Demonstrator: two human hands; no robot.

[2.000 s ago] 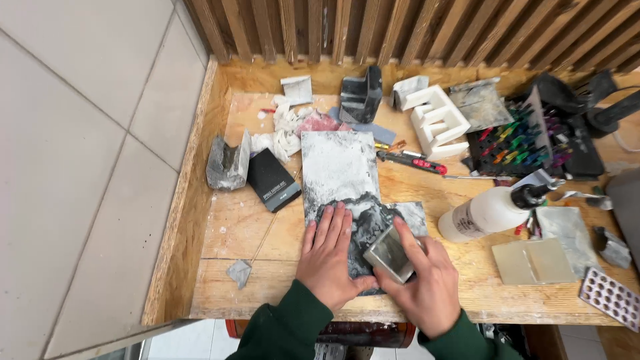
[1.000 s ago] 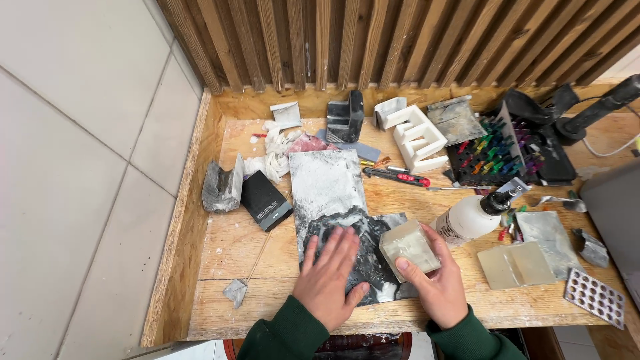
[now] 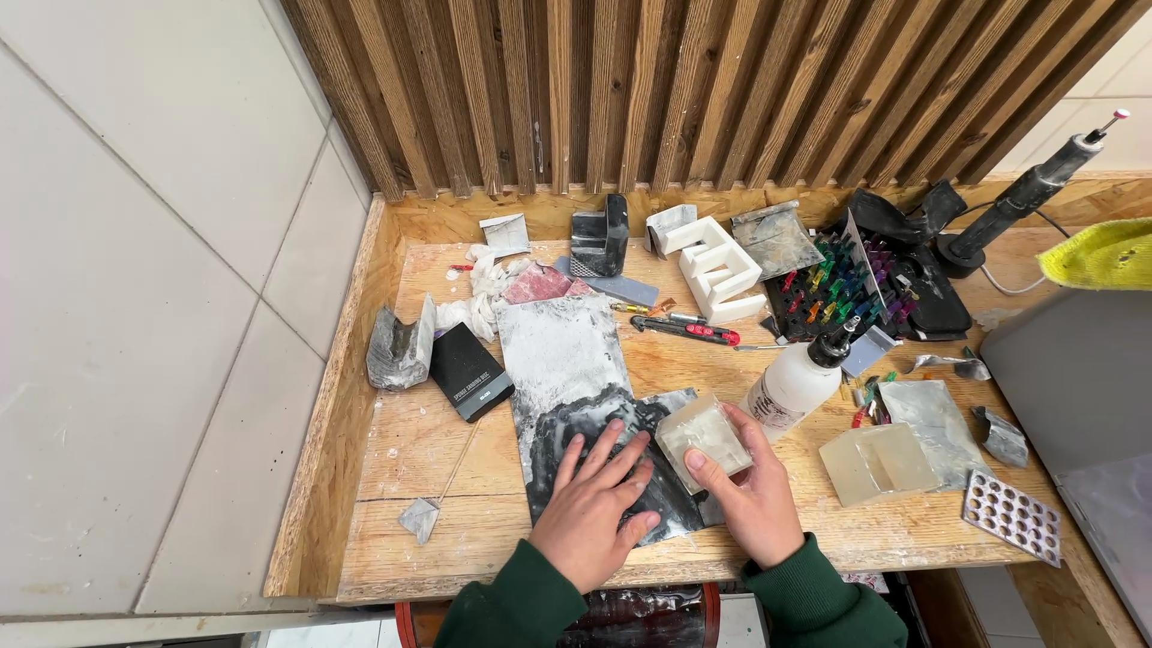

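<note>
Spread fingers of my left hand (image 3: 598,508) press flat on a dark, wet-looking sheet of abrasive paper (image 3: 562,351), whose far part is coated whitish. My right hand (image 3: 756,490) grips a translucent, pale block (image 3: 702,441) between thumb and fingers, tilted over the sheet's right side. Whether the block touches the sheet cannot be told. A white spray bottle (image 3: 792,387) with a black top stands just beyond my right hand. A similar translucent block (image 3: 877,463) with a recess lies on the wooden bench to the right.
A black box (image 3: 471,371) and a curved grey piece (image 3: 400,346) lie left. Behind are a black block (image 3: 599,236), a white notched piece (image 3: 715,270), a red-black utility knife (image 3: 686,329) and a rack of coloured bits (image 3: 837,279). A perforated plate (image 3: 1012,517) lies at the right edge.
Two seconds ago my right hand had the block down on the sheet; a second ago it was raised and turned, as now. A yellow cloth-like thing has come into view at right.
</note>
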